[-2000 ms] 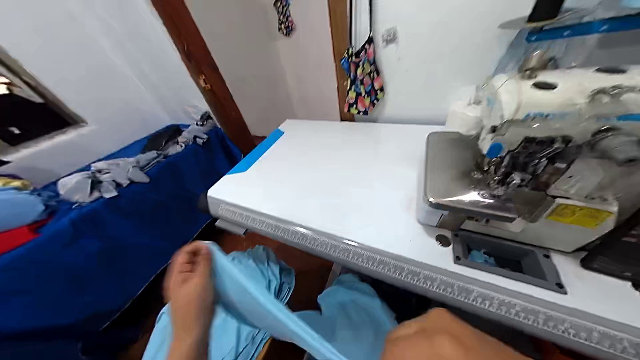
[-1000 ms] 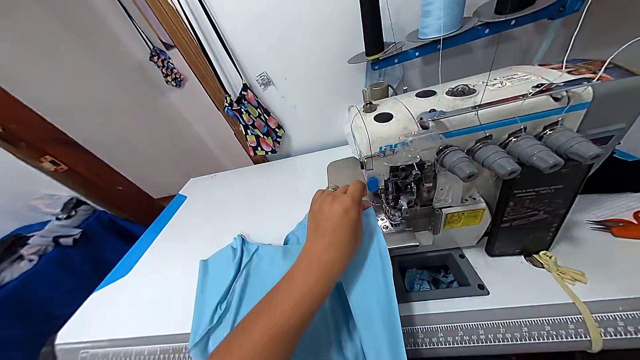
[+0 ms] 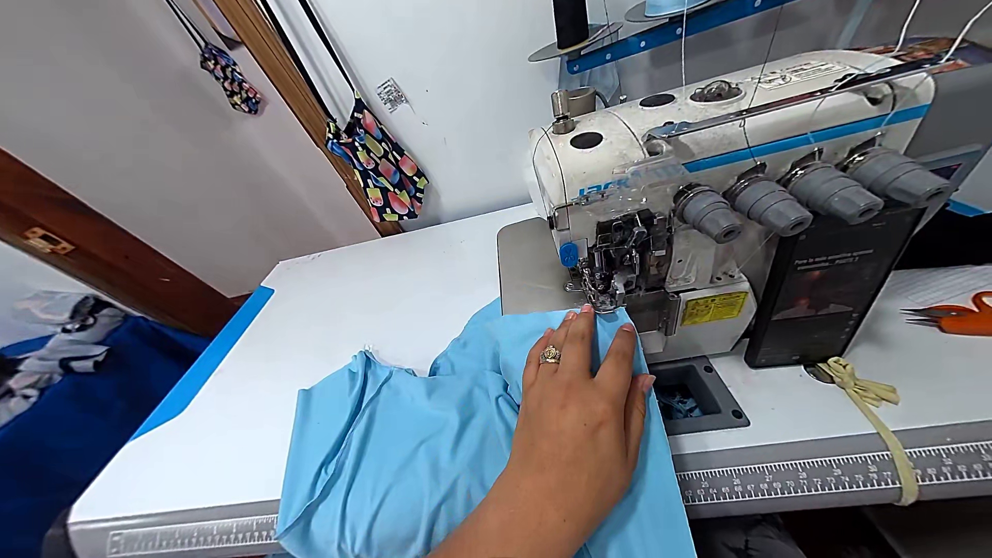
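Palm down, my left hand point(image 3: 581, 403) lies on light blue fabric point(image 3: 434, 449), its fingers slightly apart and a ring on one of them. Its fingertips rest just in front of the presser foot area of a white overlock sewing machine point(image 3: 728, 116). The fabric's upper right edge reaches the needle area, and the cloth spreads left over the white table point(image 3: 232, 380) and down past its front edge. Whether the edge is under the foot is hard to tell. My right hand is out of view.
Right of the fabric is a recessed grey tray point(image 3: 725, 415) with blue scraps. A phone point(image 3: 837, 287) leans against the machine, near orange-handled snips point(image 3: 961, 316). A yellowish strip point(image 3: 883, 434) hangs over the ruler tape point(image 3: 790, 477) along the front edge.
Two seconds ago both hands were before the table with the blue fabric; now the fabric lies on the table at the machine. My left hand has flattened on it. The view has swung right and closer.
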